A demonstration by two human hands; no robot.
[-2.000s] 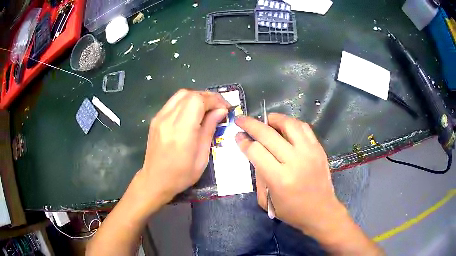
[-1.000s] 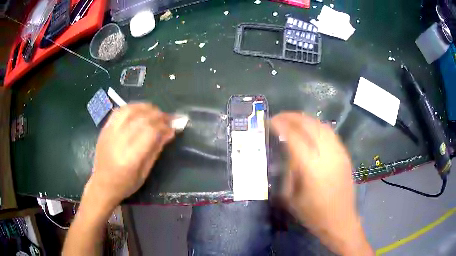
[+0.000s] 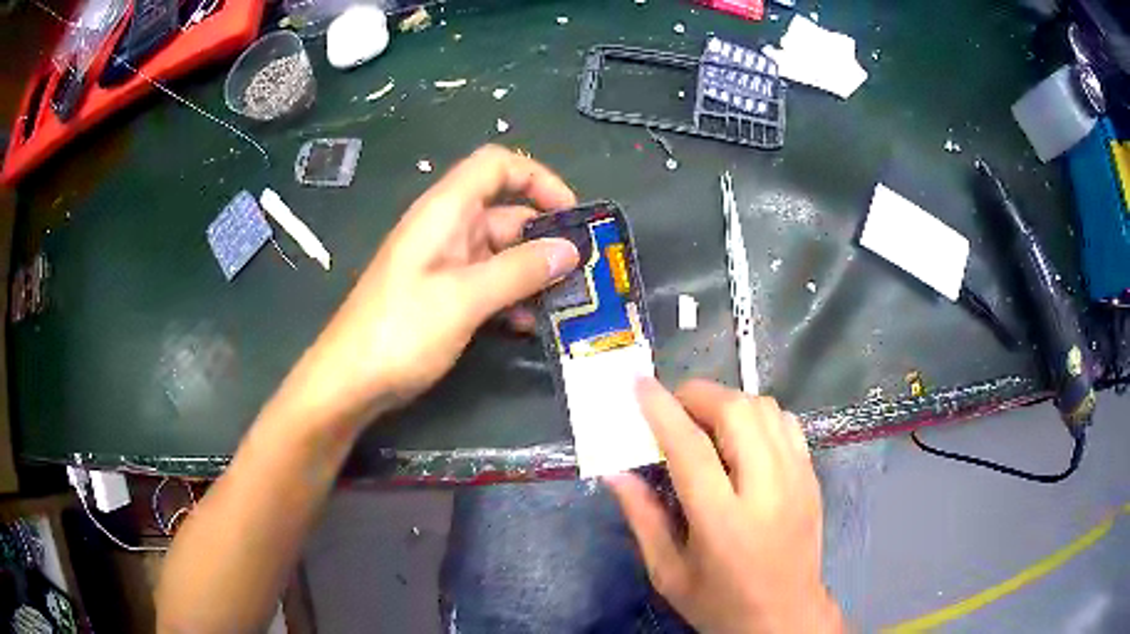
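A dark phone housing (image 3: 628, 254) lies tilted on the mat in front of me, with a blue circuit board (image 3: 592, 316) and orange flex parts showing. A white-backed display (image 3: 610, 415) covers its lower end. My left hand (image 3: 465, 266) holds the housing's upper left side, with the thumb on its face. My right hand (image 3: 731, 502) has its fingers at the display's right and lower edges. Silver tweezers (image 3: 740, 279) extend up from beside my right hand; whether they are held or lying is unclear. A small white piece (image 3: 687, 311) lies between housing and tweezers.
A keypad front housing (image 3: 644, 105) and crumpled white paper (image 3: 820, 56) lie behind. A screw cup (image 3: 273, 84), clear lens (image 3: 328, 161), blue-grey keypad (image 3: 238, 233) and red tray (image 3: 87, 105) are left. A white card (image 3: 915, 242) and black screwdriver (image 3: 1041, 279) are right.
Both hands have come back to the phone from either side. The housing is tilted, and more blue board shows. The tweezers and small white piece now show right of it.
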